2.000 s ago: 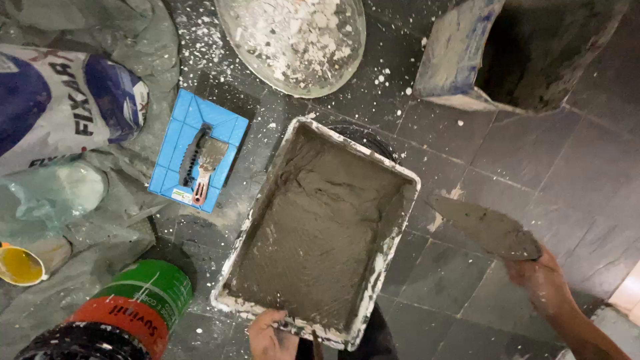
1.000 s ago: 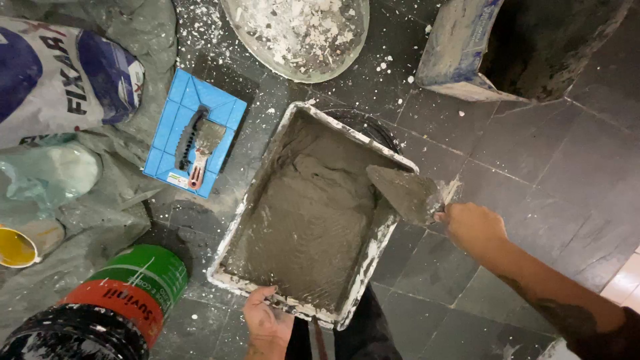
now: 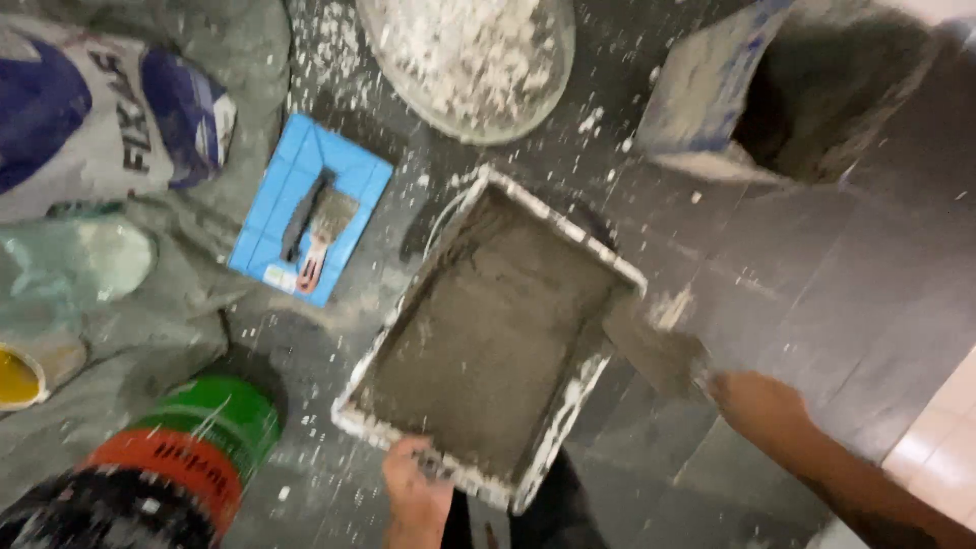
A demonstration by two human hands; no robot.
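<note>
A rectangular tray (image 3: 560,431) with a white-crusted rim holds wet grey mortar (image 3: 488,328). My left hand (image 3: 415,484) grips its near rim, thumb over the edge. My right hand (image 3: 755,396) is closed round the handle of a pointed masonry trowel (image 3: 659,347). The trowel's blade, coated in mortar and blurred, reaches over the tray's right rim. The handle is mostly hidden in the fist.
A blue plastic float (image 3: 358,171) carries a putty knife (image 3: 324,232) left of the tray. Around are a basin (image 3: 488,137) of white debris, an open container (image 3: 698,91), a bag (image 3: 76,130), a paint bucket (image 3: 213,419) and a yellow-filled cup (image 3: 42,374).
My right hand with the trowel moved left from out on the right to the tray, then drew back slightly toward its right rim. My left hand has stayed on the near rim.
</note>
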